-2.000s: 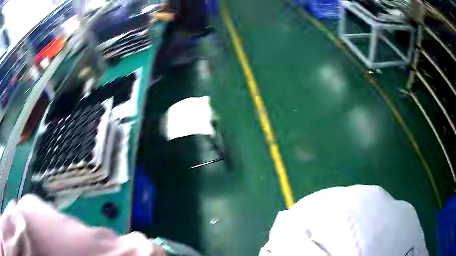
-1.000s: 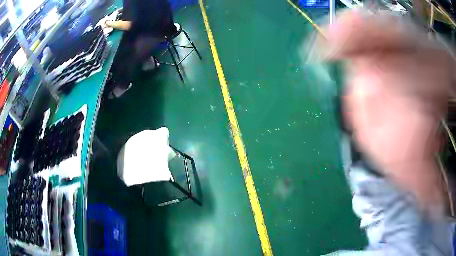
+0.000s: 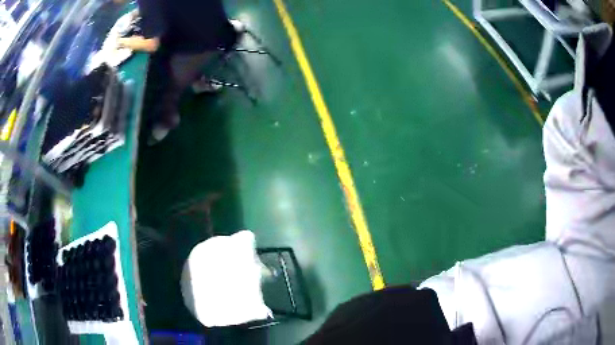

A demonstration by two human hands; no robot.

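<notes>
Neither of my hands shows. A pale, creased sleeve (image 3: 512, 286) crosses the lower right and bends up towards the right edge, where a dark and grey shape cuts it off. A black cloth-like shape (image 3: 394, 320) lies at the bottom edge; I cannot tell what it is. On the bench at lower left, rows of black round housings (image 3: 91, 279) sit on a white foam sheet (image 3: 113, 236). More black housings (image 3: 42, 253) lie left of them. Further along the bench is a layered stack of white sheets and dark parts (image 3: 88, 145), blurred.
A white-covered stool (image 3: 226, 279) with dark legs stands on the green floor beside the bench (image 3: 101, 195). A person in dark clothes (image 3: 185, 27) is at the bench's far end, near another stool. A yellow line (image 3: 337, 155) runs along the floor. A pale metal frame (image 3: 543, 60) stands upper right.
The blurred bare hand at the right has left the picture. The sleeve now spans the lower right, and the black shape has appeared. The view has shifted; the white stool sits lower in it.
</notes>
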